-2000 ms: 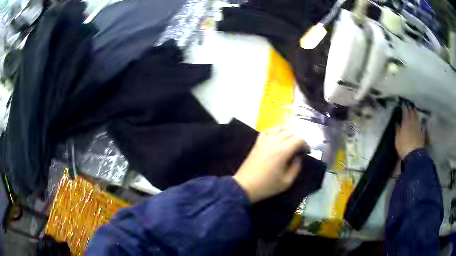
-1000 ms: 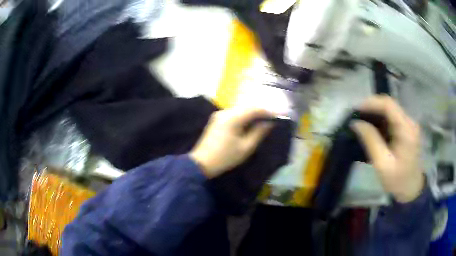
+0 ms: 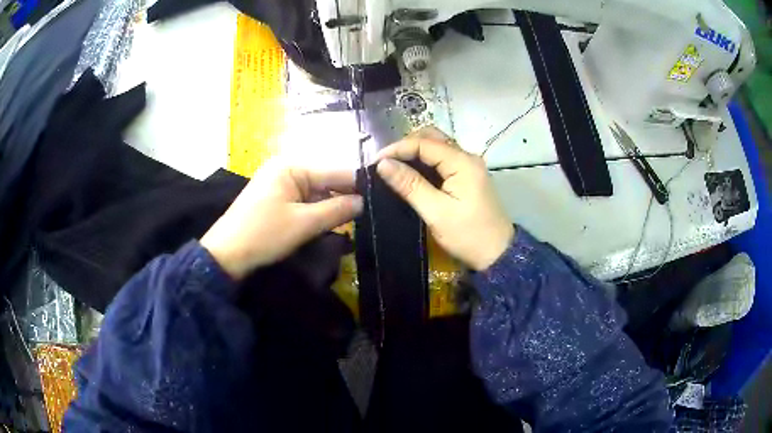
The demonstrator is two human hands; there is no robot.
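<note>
A black strip [image 3: 398, 254] with a light stitch line hangs toward me over the table's front edge, in front of the needle area. My left hand [image 3: 292, 207] pinches black cloth at the strip's upper left edge. My right hand [image 3: 449, 190] pinches the strip's top end, its fingertips close to the left ones. A large black garment panel [image 3: 102, 203] spreads to the left and runs under my left forearm. The presser foot [image 3: 360, 84] is just beyond my fingertips; glare hides detail there.
The white machine head [image 3: 406, 13] stands at the top. A spare black strip [image 3: 563, 110] lies right of the needle. Snips [image 3: 641, 163] and loose thread lie further right. Yellow tape [image 3: 254, 93] is on the table at left. A blue surface [image 3: 753, 296] is at far right.
The view has shifted right. My right hand has moved left with a strip to meet my left hand before the presser foot. Both hands are now close together on the black cloth.
</note>
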